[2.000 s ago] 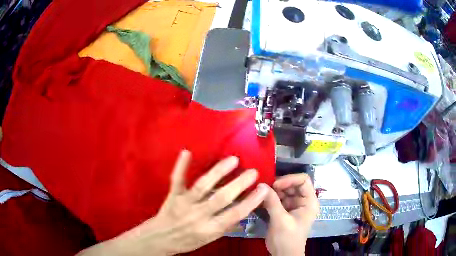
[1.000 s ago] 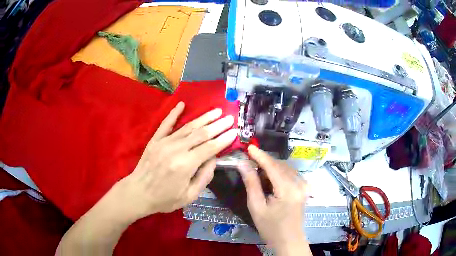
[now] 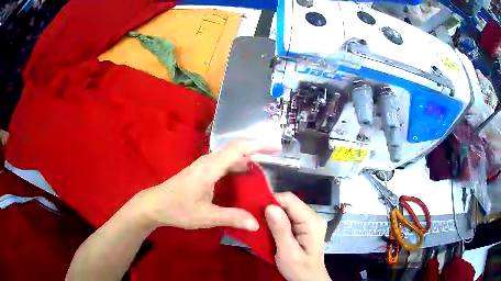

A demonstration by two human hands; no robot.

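Note:
A large red garment piece (image 3: 121, 121) spreads left of the white and blue overlock machine (image 3: 384, 60). Part of it is lifted in front of the machine, below the presser foot and needle area (image 3: 289, 129). My right hand (image 3: 299, 233) pinches its edge between thumb and fingers. My left hand (image 3: 189, 192) is curved around the lifted part, fingers near its top edge and thumb across its front; whether they pinch it is unclear. The smooth grey cloth plate (image 3: 244, 88) shows bare beside the needle area.
Orange and red scissors (image 3: 407, 225) lie right of my right hand, on the ruler edge (image 3: 362, 228). An olive green fabric strip (image 3: 167, 60) lies on a yellow-orange board (image 3: 206, 41). A clear plastic bag (image 3: 475, 164) with dark red contents sits at far right.
The red fabric has come out from under the presser foot toward me, baring the cloth plate. My left hand has turned from lying flat to curving around the fabric. My right hand has moved slightly down.

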